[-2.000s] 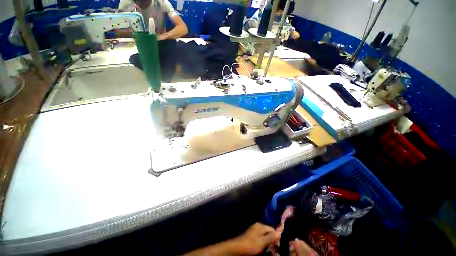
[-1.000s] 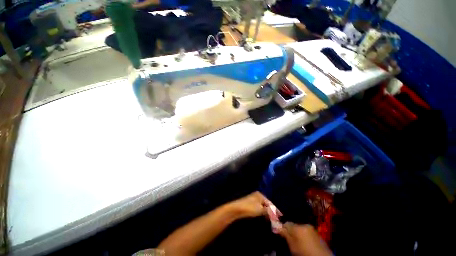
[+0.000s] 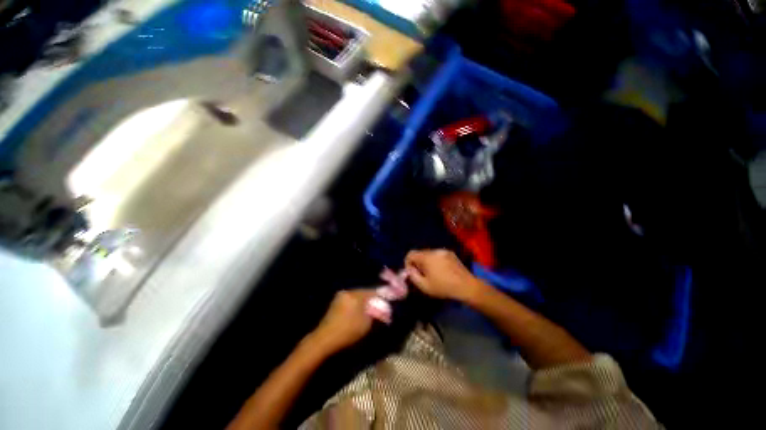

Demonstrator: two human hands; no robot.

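A pink-white knotted fabric strip (image 3: 391, 286) is between my two hands, in front of my body. My left hand (image 3: 348, 317) grips its lower left part, fingers closed. My right hand (image 3: 438, 274) pinches its upper right end. The strip looks crumpled, and the picture is blurred. Dark material lies behind and below the hands; its edges cannot be told.
A blue crate (image 3: 409, 138) holds a clear bag (image 3: 467, 165), a red item (image 3: 462, 128), an orange-red bag (image 3: 469, 225) and dark work. At left are the white table edge (image 3: 243, 239), sewing machine (image 3: 160, 138), black flat rectangle (image 3: 306, 102) and accessory tray (image 3: 336, 40).
The view has turned down and to the right, so the machine shows larger at left and my striped clothing appears. Both hands still hold the strip, now nearer my body.
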